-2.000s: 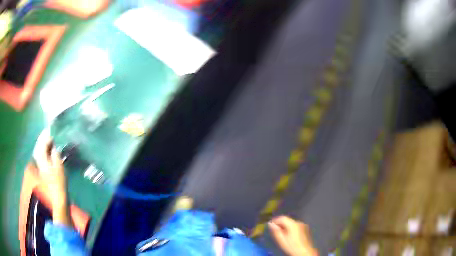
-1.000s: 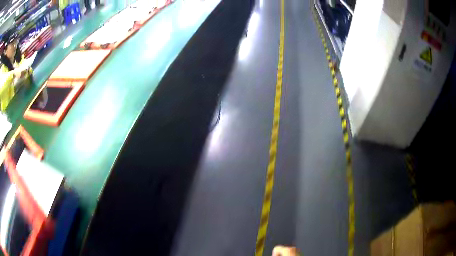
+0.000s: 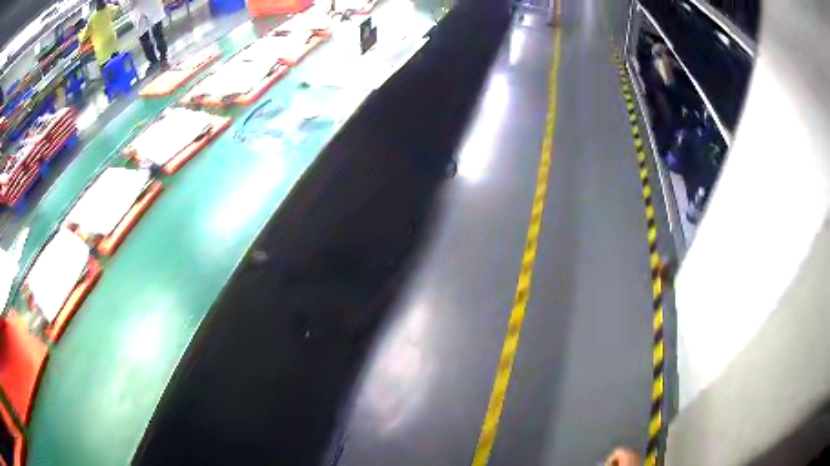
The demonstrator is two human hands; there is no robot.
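Note:
Only a small part of my right hand point(image 3: 623, 457) shows at the bottom edge, right of centre. It is cut off by the edge, so its fingers and anything in it cannot be made out. My left hand is not in view. Nearest on the left, an orange-red foam tray point(image 3: 20, 364) is cut off by the left edge. Beyond it, several orange-red trays topped with white sheets stand in a row along the green bench point(image 3: 118, 364), the nearest white sheet point(image 3: 59, 273) close to the left edge.
A black mat point(image 3: 300, 319) runs beside the bench. The grey floor has a yellow line point(image 3: 528, 264) and a black-and-yellow striped line point(image 3: 652, 246). A large white machine point(image 3: 755, 227) stands on the right. A person in yellow point(image 3: 102, 35) and another in white point(image 3: 147, 14) stand far left.
The view has moved forward along the aisle. More white-topped trays show at left, the white machine is closer at right, and my right hand shows farther right at the bottom edge.

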